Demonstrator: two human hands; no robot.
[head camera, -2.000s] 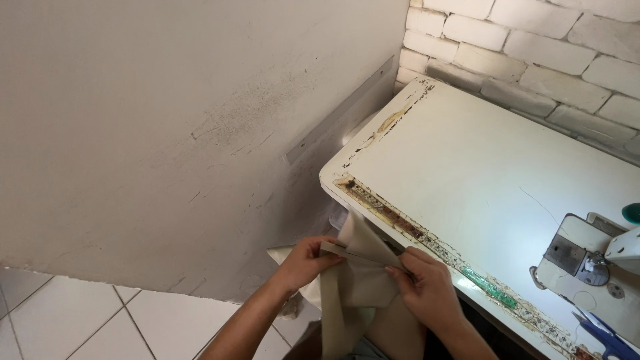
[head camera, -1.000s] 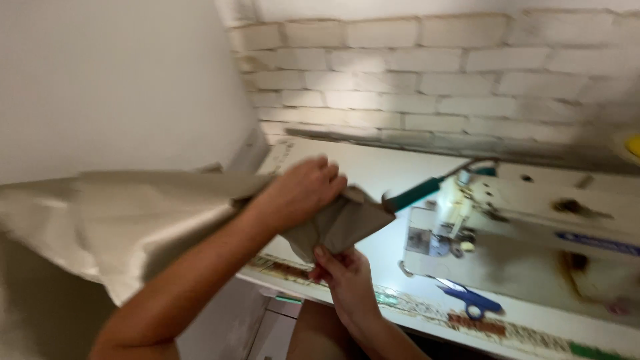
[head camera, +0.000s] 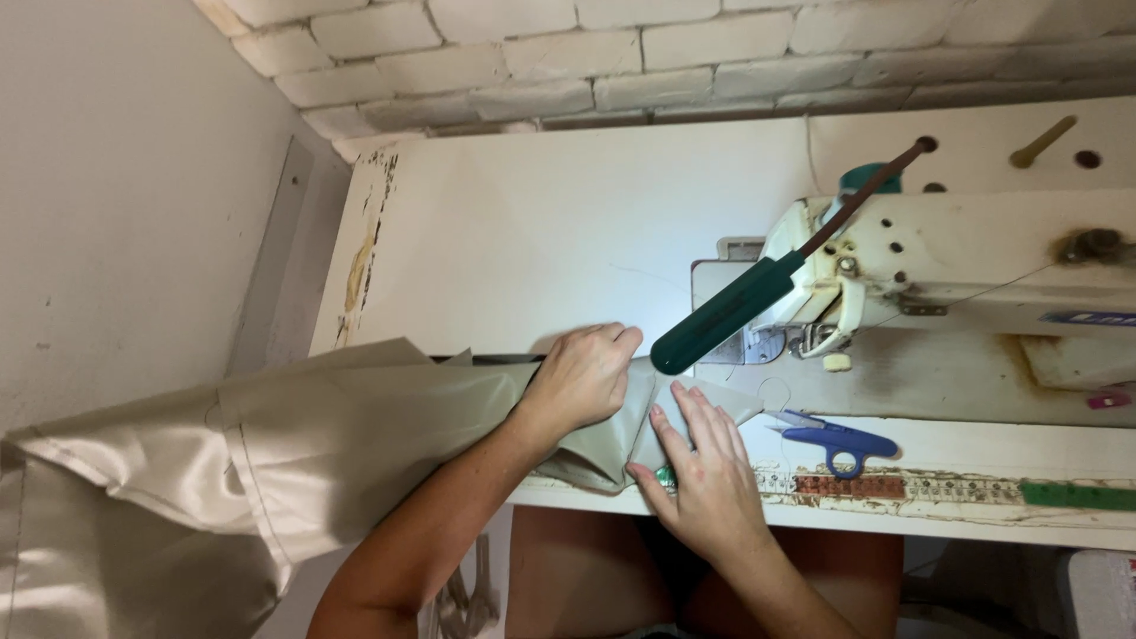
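A large grey-beige coated fabric (head camera: 355, 444) with stitched seams runs from the lower left onto the front of the sewing table. My left hand (head camera: 586, 373) is closed on its upper edge, left of the green lamp. My right hand (head camera: 706, 470) lies with spread fingers on a folded, pointed end of the fabric, pressing it on the table. Just right of that end are blue thread snips (head camera: 834, 442). The sewing machine's needle and presser foot area (head camera: 821, 342) is beyond my right hand, with no fabric under it that I can see.
A green lamp (head camera: 728, 311) on a brown flexible neck reaches over the machine bed. The white table (head camera: 497, 240) has a worn measuring tape (head camera: 950, 488) along its front edge. Behind stands a white brick wall (head camera: 577, 62); a plain wall (head camera: 133, 177) is at the left.
The fabric end, held up in both hands a second ago, now lies on the table's front edge. My right hand has gone from pinching it to resting spread on it.
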